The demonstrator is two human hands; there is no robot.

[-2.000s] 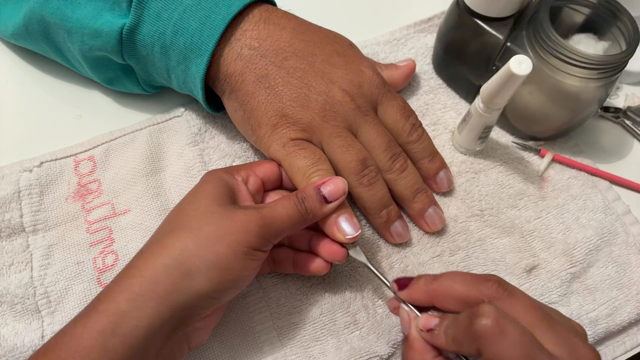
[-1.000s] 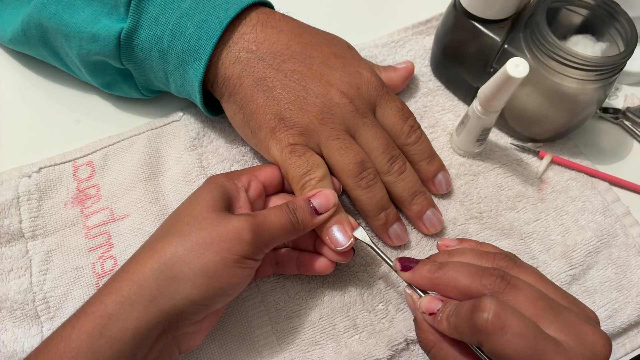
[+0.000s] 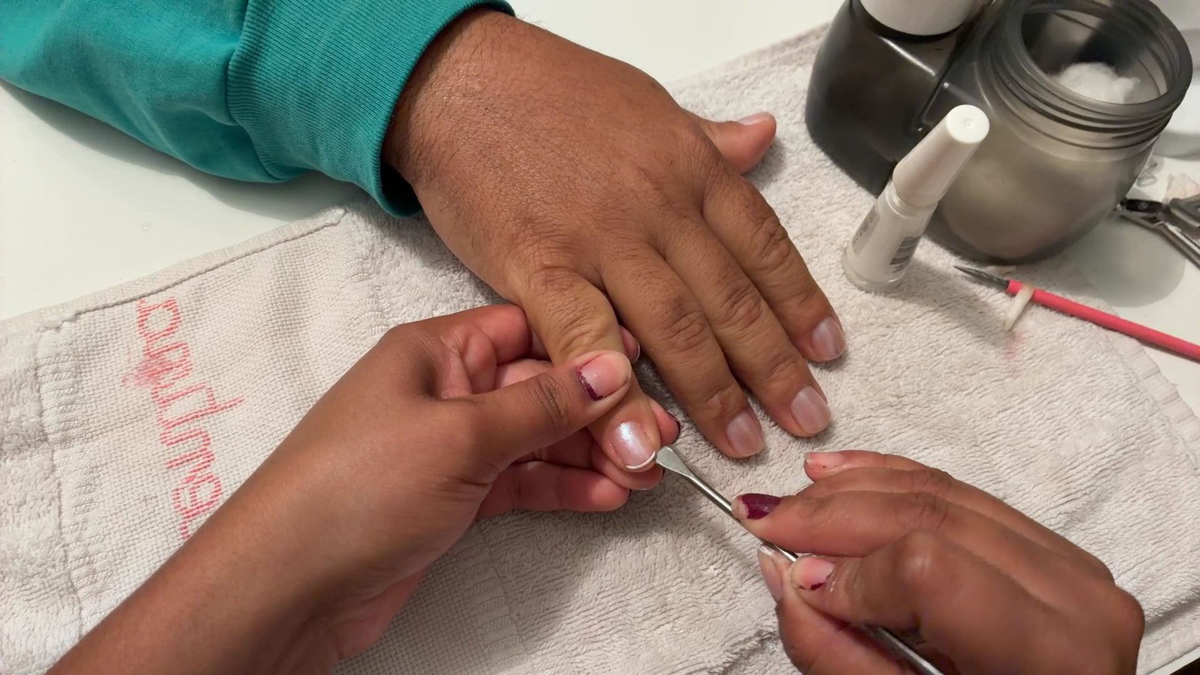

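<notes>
Another person's hand point(image 3: 581, 178), in a teal sleeve point(image 3: 309, 84), lies palm down on a white towel point(image 3: 600, 581). My left hand point(image 3: 469, 422) grips that hand's little finger from the side, thumb on top, fingers beneath. The little fingernail has a pale sheen and a white tip. In my right hand point(image 3: 937, 562) is a metal cuticle pusher point(image 3: 698, 483), held between thumb and fingers. Its flat end is right at the edge of that nail; whether it touches is hard to tell. My fingers hide part of the tool's shaft.
A white nail polish bottle point(image 3: 914, 202) stands on the towel beside a dark translucent jar point(image 3: 1041, 178) holding cotton point(image 3: 1097, 82). A pink-handled pointed tool point(image 3: 1106, 321) lies at the right, near metal nippers point(image 3: 1167, 225). Pink stitched lettering marks the towel's left part.
The cuticle pusher's flat end has shifted from beside the little finger to its nail's tip edge since one second ago. My left hand keeps its hold on the finger.
</notes>
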